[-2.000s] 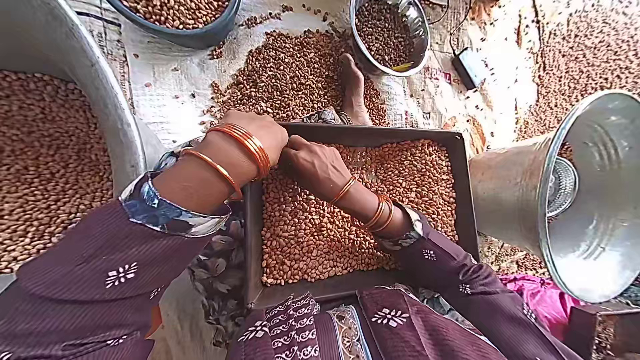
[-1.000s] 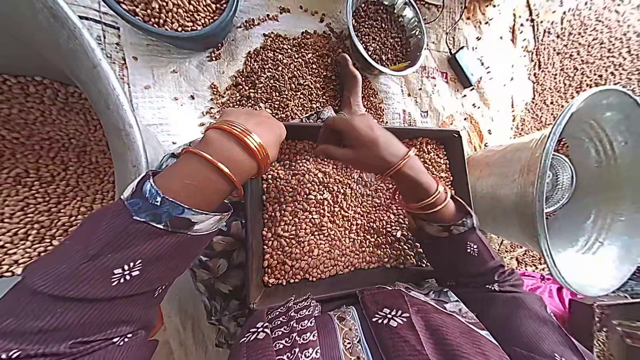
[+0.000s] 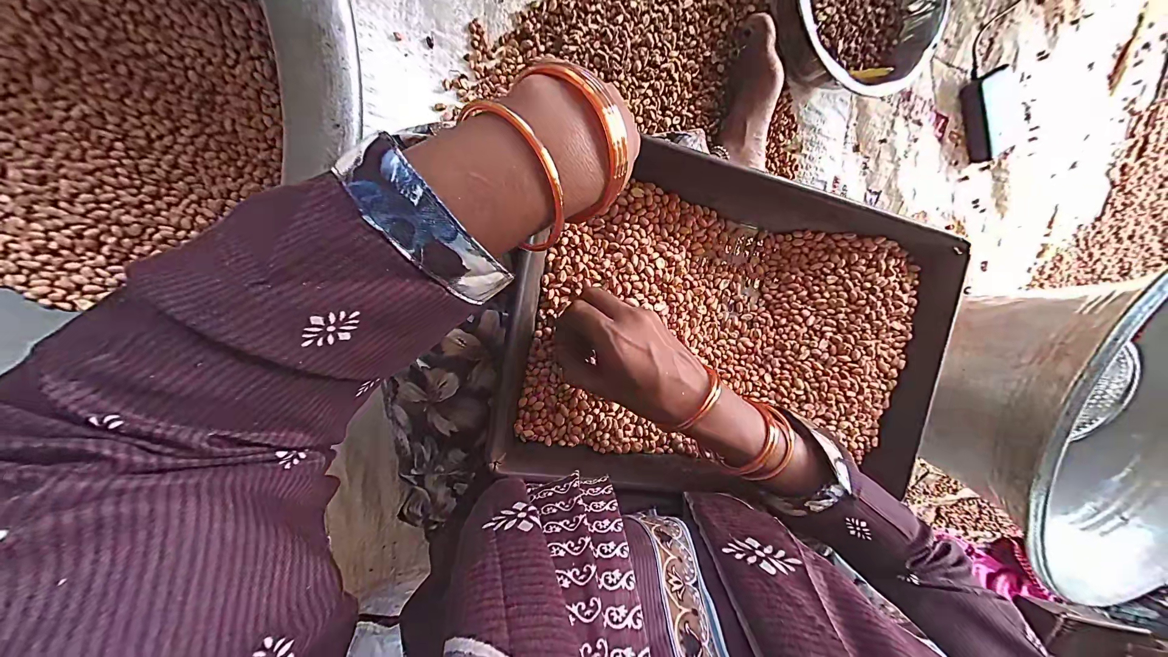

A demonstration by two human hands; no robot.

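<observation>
A dark rectangular tray (image 3: pixel 940 301) filled with reddish-brown nuts or seeds (image 3: pixel 803 338) lies in front of my lap. My right hand (image 3: pixel 630 356) rests among them at the tray's left part, fingers curled down; whether it holds any is hidden. Orange bangles ring both wrists. My left hand (image 3: pixel 584 137) is at the tray's upper left corner, its fingers hidden behind the wrist, so its grip does not show. Beyond the tray, a heap of darker seeds (image 3: pixel 630 55) lies on the floor sheet.
A large metal vessel (image 3: pixel 319 82) of nuts stands at left. A smaller metal bowl (image 3: pixel 926 64) of dark seeds is at the top, beside a bare foot (image 3: pixel 757 91). At right lies a tipped metal vessel (image 3: pixel 1004 374); a black device (image 3: pixel 990 114) with a cord is above it.
My right hand has moved from the tray's far side to its left part, over the nuts. My left hand remains at the upper left corner. The view has shifted.
</observation>
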